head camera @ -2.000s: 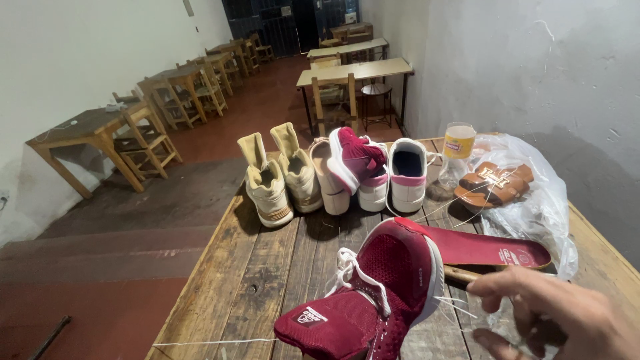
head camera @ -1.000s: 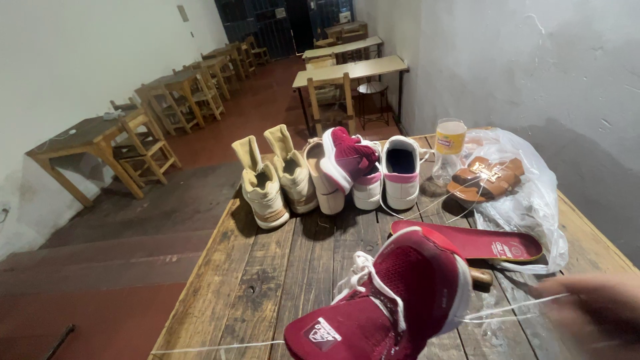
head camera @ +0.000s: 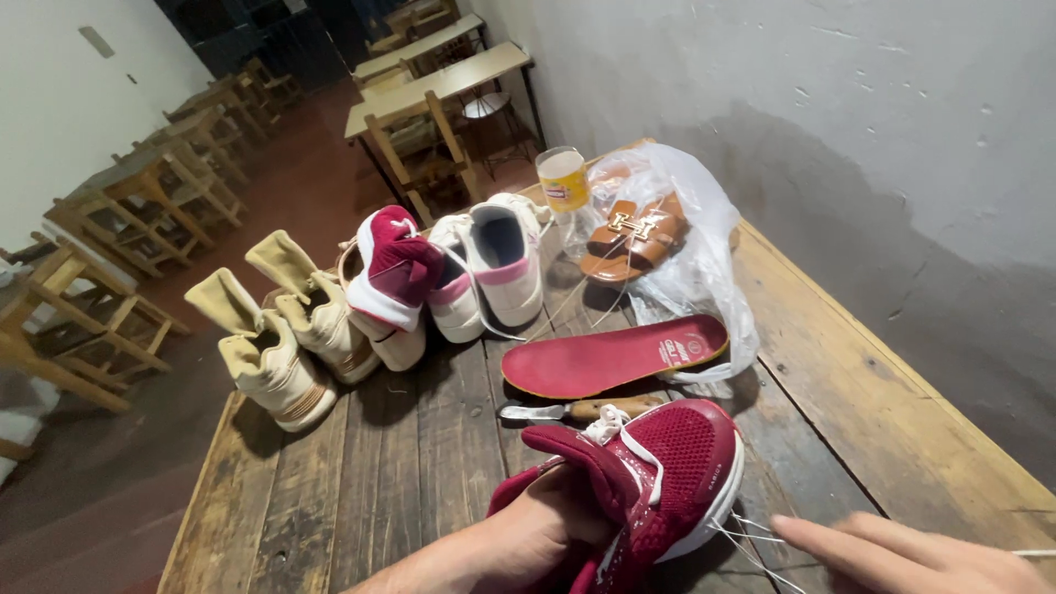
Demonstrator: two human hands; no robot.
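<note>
A dark red mesh sneaker (head camera: 681, 450) with white laces and a white sole lies tilted at the lower middle. My left hand (head camera: 549, 528) reaches inside it, its fingers hidden by the upper. White thread (head camera: 747, 540) comes out at the sole's edge near the toe. Beside that thread is my right hand (head camera: 891, 549), fingers extended; whether it grips a strand cannot be told. A red insole (head camera: 610, 355) lies behind the sneaker. Between them rests a tool with a wooden handle (head camera: 619, 407) and a flat metal end.
Beige boots (head camera: 285, 375), a second red sneaker (head camera: 396, 268) and white shoes (head camera: 505, 264) line the wooden table's (head camera: 371, 462) far side. A cut plastic bottle (head camera: 565, 194), brown sandals (head camera: 635, 239) and a clear plastic bag (head camera: 701, 280) stand right of them, near the wall.
My left hand, not visible before, is now inside the sneaker, which has turned. My right hand has come back beside the sole after pulling away to the right. The view has shifted.
</note>
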